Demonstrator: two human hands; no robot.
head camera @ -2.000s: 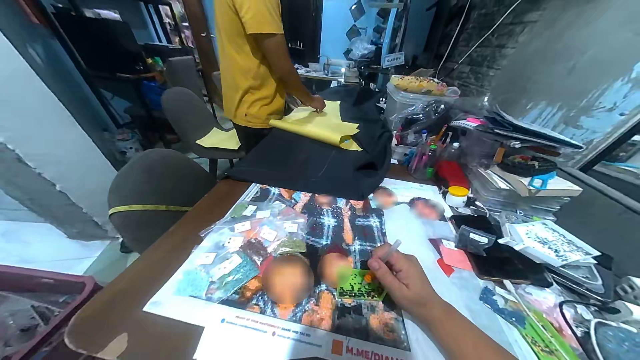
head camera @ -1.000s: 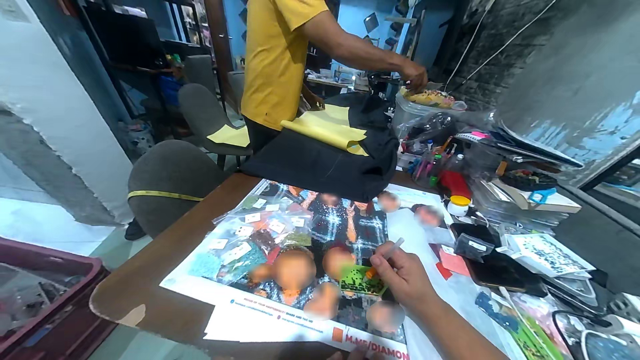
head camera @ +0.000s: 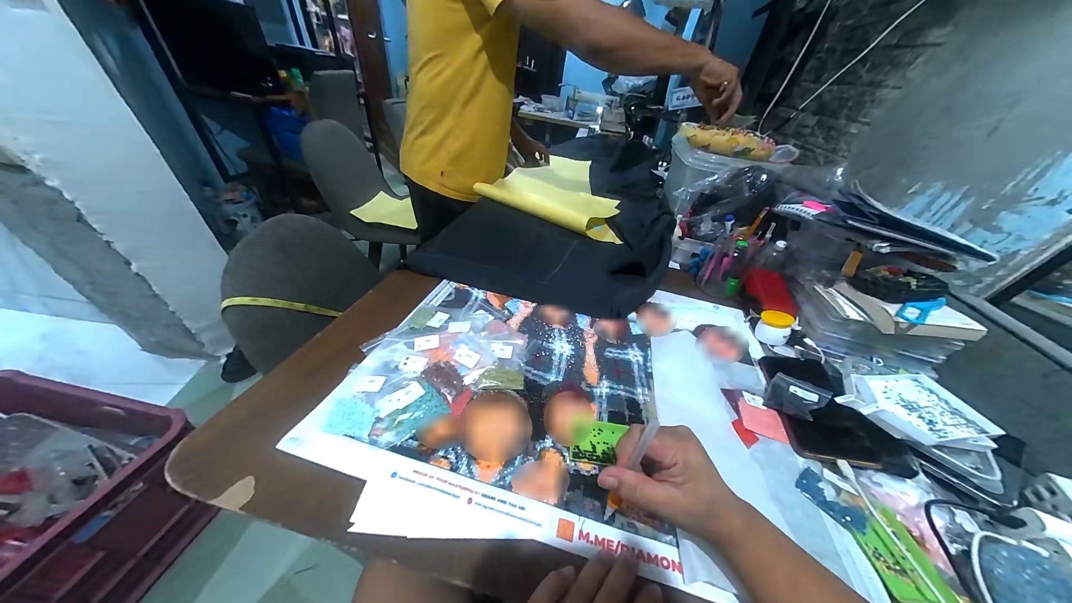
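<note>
My right hand (head camera: 674, 486) grips a slim translucent pen (head camera: 643, 445), its orange tip pointing down at a diamond painting canvas (head camera: 557, 356) on the wooden table. A small green tray (head camera: 596, 442) with dark beads lies on the canvas beside my fingertips. My left hand (head camera: 586, 582) rests at the canvas's lower edge, partly cut off by the frame; whether it holds anything cannot be told. Clear bags of coloured beads (head camera: 435, 368) with white labels lie on the canvas's left part.
A person in a yellow shirt (head camera: 456, 100) stands across the table by black fabric (head camera: 536, 260) and yellow paper (head camera: 557, 197). At right are a yellow-lidded jar (head camera: 774, 327), a dark phone (head camera: 837, 435), cables and stacked papers. A maroon crate (head camera: 159, 427) stands at lower left.
The other person's arm has reached from the yellow paper to the container at the back right. My left hand has come into view at the bottom. My right hand stays near the green tray.
</note>
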